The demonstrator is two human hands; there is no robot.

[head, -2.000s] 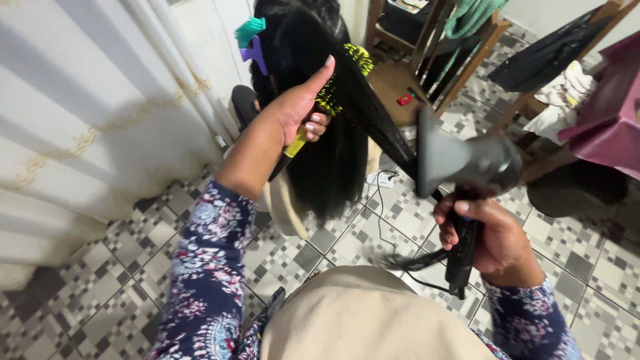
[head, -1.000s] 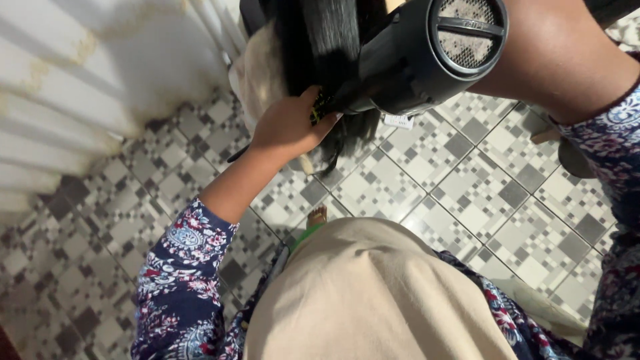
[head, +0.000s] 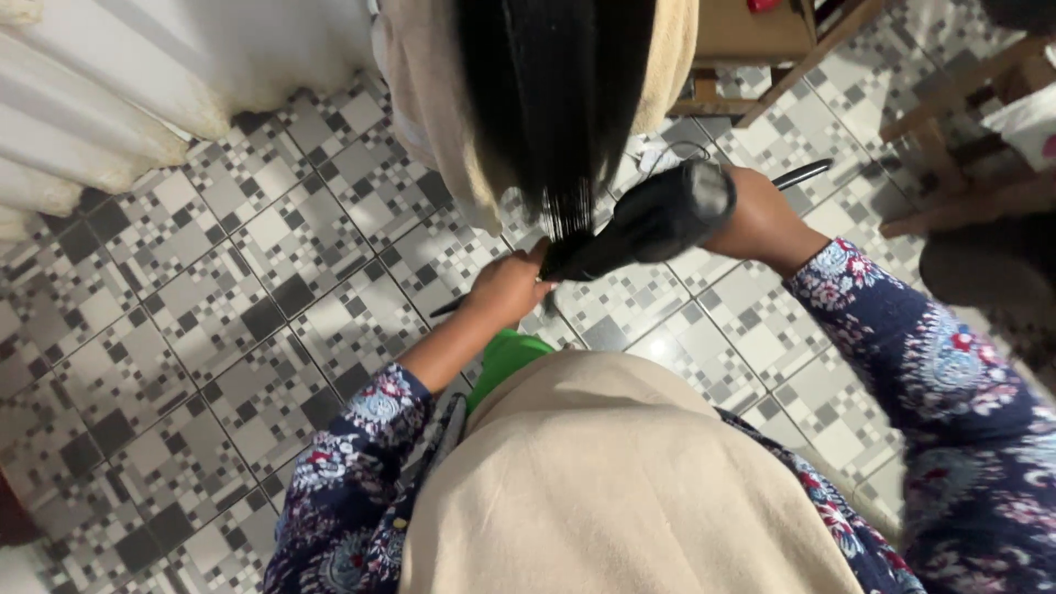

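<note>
Long dark hair (head: 549, 99) of a person hangs down at the top centre, over a beige towel (head: 433, 99). Its ends run through the bristles of a hairbrush (head: 561, 252), mostly hidden behind the dryer nozzle. My left hand (head: 507, 285) is closed on the brush, whose dark handle tip sticks out to the lower left. My right hand (head: 755, 214) grips a black hair dryer (head: 668, 214); its handle is largely hidden by the hand. The dryer's nozzle points left and down at the brush and the hair ends, close to my left fingers.
A white curtain (head: 165, 66) hangs at the upper left. Wooden furniture (head: 751, 37) with a red item on it stands at the upper right, with a wooden chair or stand (head: 949, 148) farther right. A cable (head: 689, 148) shows behind the dryer. The floor is patterned tile.
Two seconds ago the brush was high by the head; it is now at the hair ends, in my left hand. The dryer has come across to the brush. The view now faces farther down.
</note>
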